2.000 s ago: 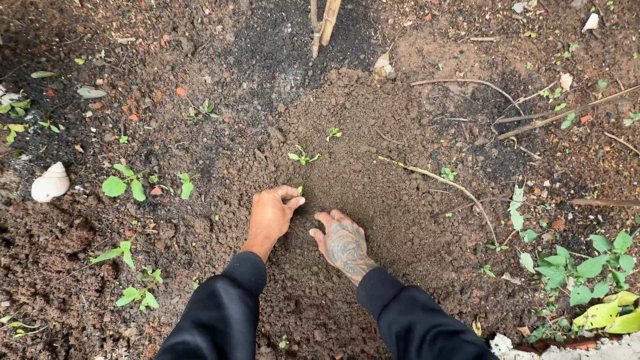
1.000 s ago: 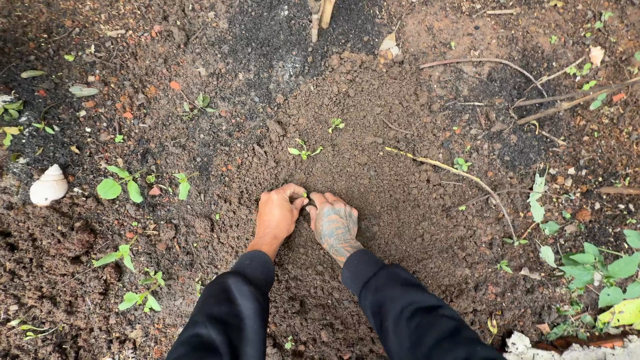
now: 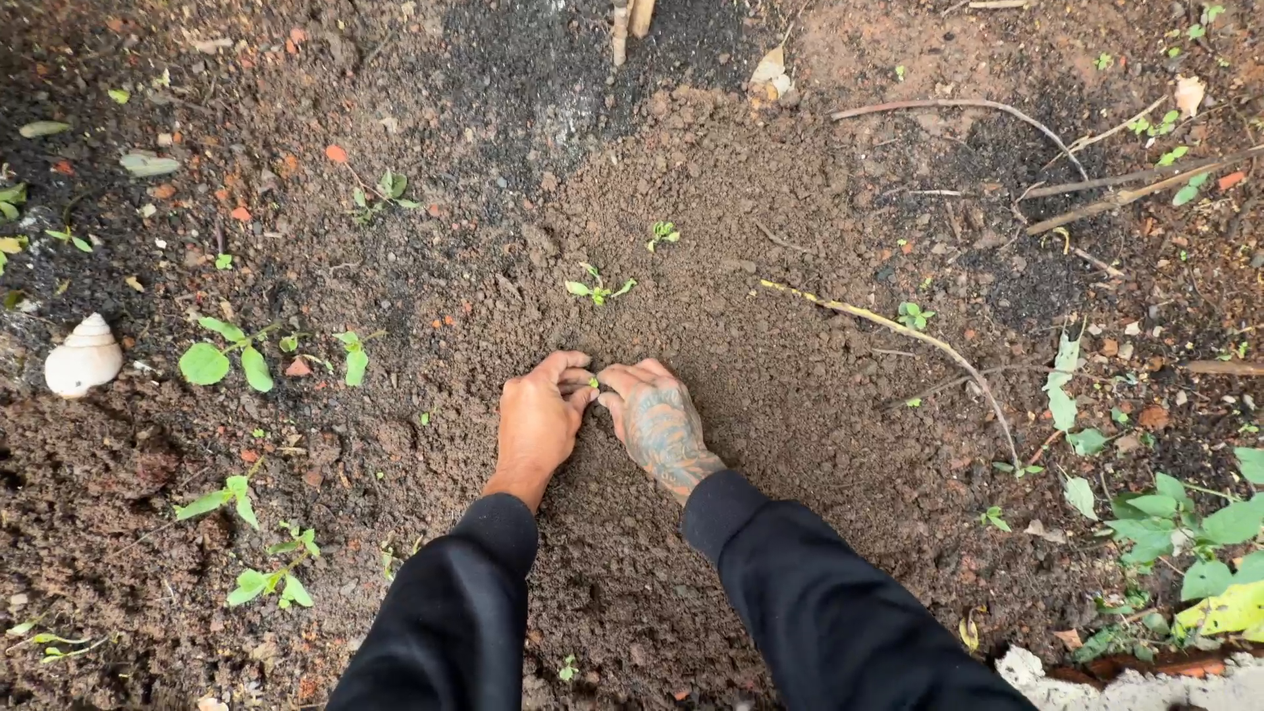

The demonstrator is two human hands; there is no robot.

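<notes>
Both hands are down at the brown soil (image 3: pixel 780 385), fingertips almost meeting. My left hand (image 3: pixel 540 420) pinches a tiny green seedling (image 3: pixel 593 383) between thumb and fingers at ground level; its stem and roots are hidden. My right hand (image 3: pixel 660 420), tattooed on the back, rests beside it with curled fingers against the soil at the seedling's other side; whether it grips anything is hidden. Just beyond the fingers a small seedling (image 3: pixel 598 288) lies low on the loosened soil, and another seedling (image 3: pixel 663 234) stands farther up to its right.
At the left are a white spiral snail shell (image 3: pixel 84 356) and broad-leaved sprouts (image 3: pixel 229 356). A thin curved twig (image 3: pixel 894 329) lies right of the hands, with dry sticks (image 3: pixel 1136 193) beyond. A leafy plant (image 3: pixel 1185 528) and a pale masonry edge (image 3: pixel 1136 686) occupy the lower right.
My right hand has moved in toward my left, from apart on the soil to fingertips nearly touching around the seedling. My left hand stays at about the same spot.
</notes>
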